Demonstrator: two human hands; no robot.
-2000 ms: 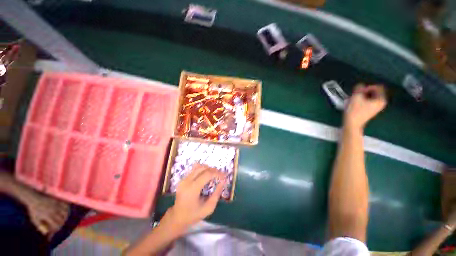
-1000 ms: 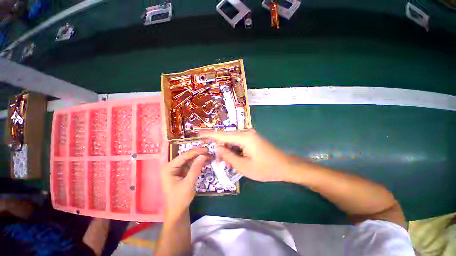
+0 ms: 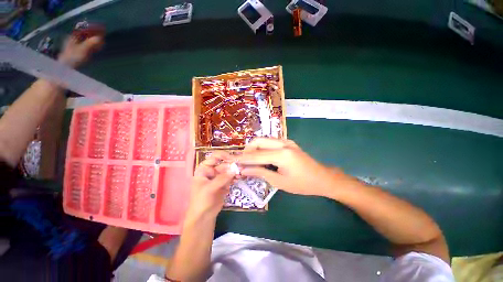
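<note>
My left hand (image 3: 208, 184) and my right hand (image 3: 287, 168) meet over the nearer cardboard box (image 3: 245, 209), which holds a heap of small white ring parts (image 3: 237, 199). A small bright white part (image 3: 234, 169) is pinched at my left fingertips, touching my right fingers. A white-framed housing (image 3: 266, 198) is under my right hand, held in it; only its lower corner shows, the rest is hidden. The farther cardboard box (image 3: 195, 113), full of copper-coloured parts (image 3: 229, 113), adjoins the nearer box.
A pink compartment tray (image 3: 118, 163) adjoins the boxes on the left. Beyond the whitish strip (image 3: 342, 111), several housings lie on the green belt, one (image 3: 315, 12) with a copper-coloured part. At the left, another person's arm (image 3: 33, 113) reaches over the belt.
My right hand has come from the belt to my left hand over the nearer box, with a housing. The view has shifted. Another person's arm has come in at the left.
</note>
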